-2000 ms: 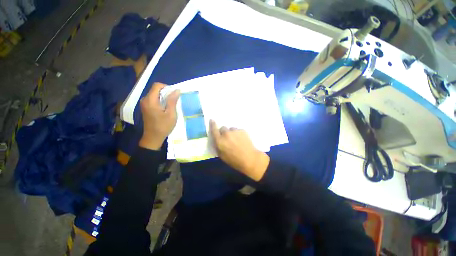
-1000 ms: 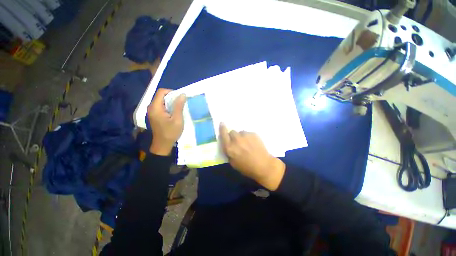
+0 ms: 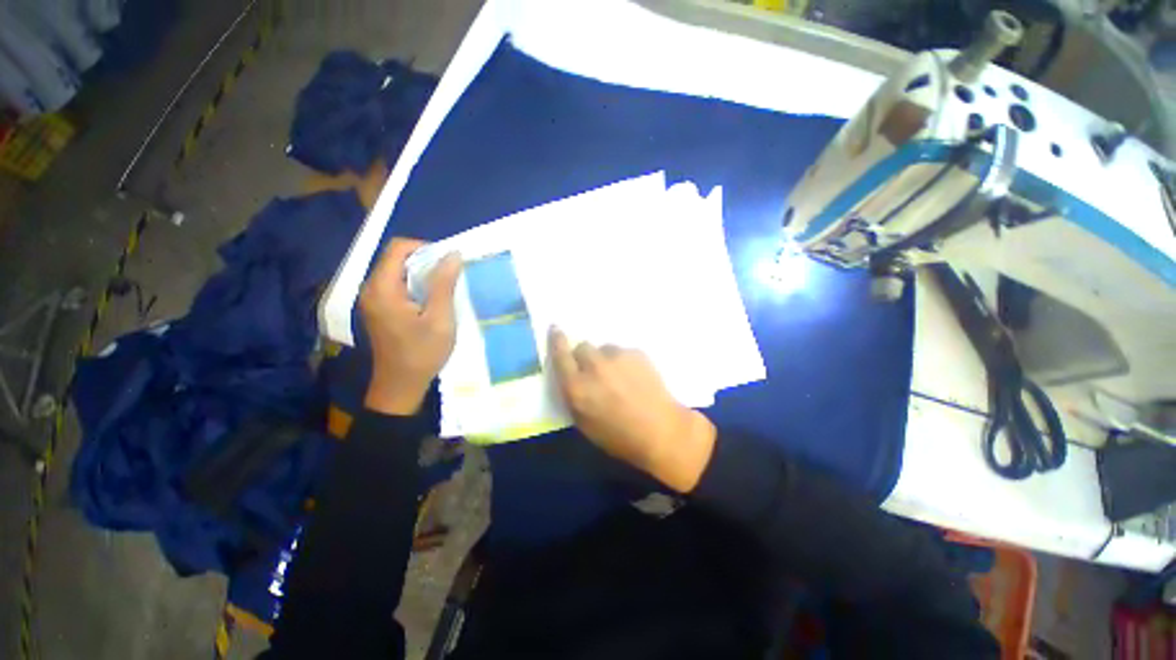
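Observation:
Several white spec sheets (image 3: 632, 277) lie over a large navy garment piece (image 3: 593, 123) on the white table. Two blue-teal fabric swatches (image 3: 504, 317) are attached to the top page near its left side. My left hand (image 3: 410, 325) grips the left edge of the sheets, thumb on top beside the upper swatch. My right hand (image 3: 628, 402) rests on the lower part of the page, index finger extended just right of the swatches, holding nothing. The print on the pages is washed out by glare.
A white sewing machine (image 3: 941, 181) with a lit lamp stands at the right. Black scissors (image 3: 1021, 419) lie below its arm. Crumpled navy garment parts (image 3: 194, 400) are heaped left of the table (image 3: 368, 245). An orange bin (image 3: 1012, 600) is at the lower right.
The camera view has shifted slightly. Both hands keep nearly the same places on the sheets, the left holding the edge and the right index finger beside the swatches.

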